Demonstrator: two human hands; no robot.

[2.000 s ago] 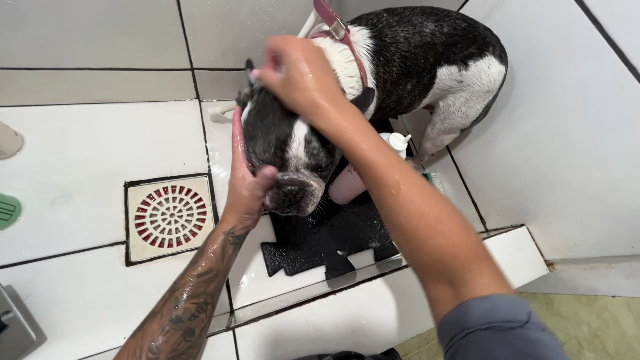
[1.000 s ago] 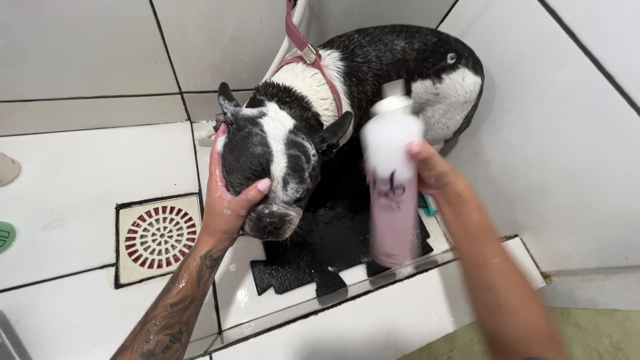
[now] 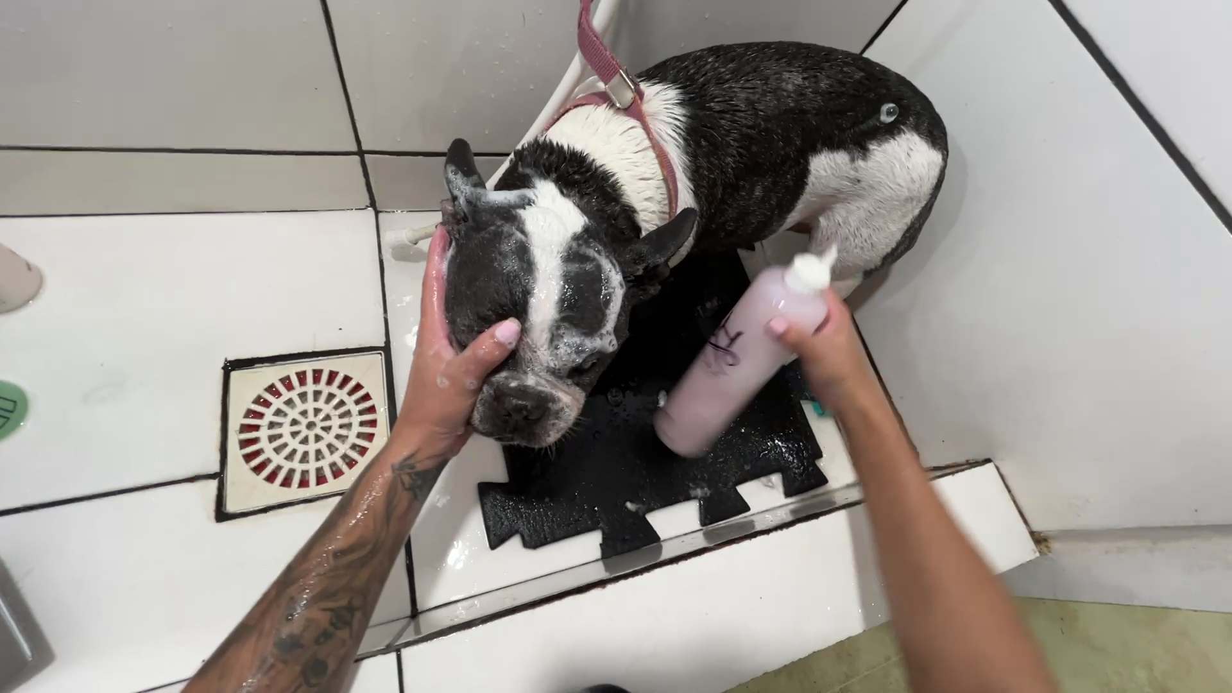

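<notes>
A wet black-and-white dog (image 3: 789, 125) stands on a black interlocking foam mat (image 3: 616, 481), with white lather on its head. My left hand (image 3: 448, 371) cups the side of its face, the thumb beside the muzzle and the fingers partly hidden behind the cheek. In my right hand (image 3: 823, 351) is a plastic bottle of pink liquid (image 3: 727, 371), gripped near its white cap and tilted over the mat. The bottle bears dark writing. Around the dog's neck lies a pink collar (image 3: 654, 144), joined to a pink strap (image 3: 602, 53) running upward.
A round floor drain (image 3: 308, 423) sits left of my left forearm. White tiled walls (image 3: 1078, 289) rise behind and right of the dog. A raised tiled ledge (image 3: 712, 587) edges the basin in front. A pale hose (image 3: 553, 106) passes behind the dog. A green object (image 3: 12, 409) lies far left.
My right hand was at the dog's head two seconds ago, while the bottle stood on the mat. It now holds the bottle, lower and more tilted than one second ago. My left hand stays on the face.
</notes>
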